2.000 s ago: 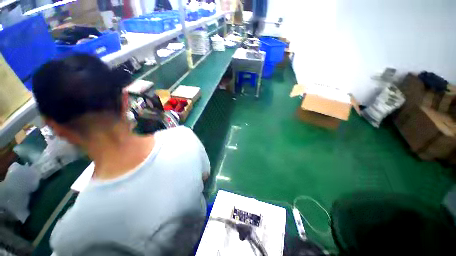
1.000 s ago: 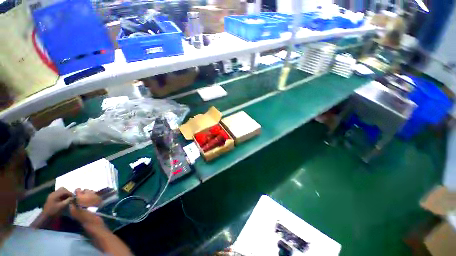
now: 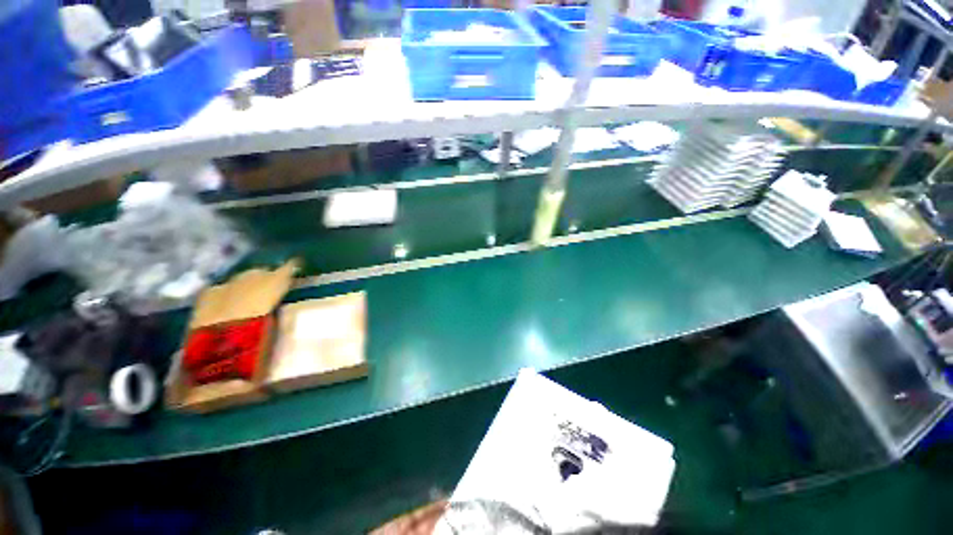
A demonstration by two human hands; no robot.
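A marked white panel [image 3: 617,460] is in the bottom centre, in front of the green bench's edge. It is square, tilted, with a dark label and a dark hole near its middle. Part of my left hand [image 3: 413,520] shows at the bottom edge, against the panel's lower left side, holding it; its fingers are mostly hidden or cut off. A blurred grey shape overlaps the panel's lower edge, and I cannot tell what it is. My right hand is not in view.
The green bench [image 3: 460,334] carries an open carton with red contents [image 3: 225,353], a closed flat carton [image 3: 322,336], clear packaging [image 3: 157,251] and staggered panel stacks [image 3: 716,167]. Blue crates [image 3: 470,63] stand on the white shelf above. A metal stand [image 3: 867,355] is at right.
The view has swung from the coworker and the floor to the bench. The coworker has left the picture except perhaps a blurred bit at lower left. The marked panel stays low in front of me.
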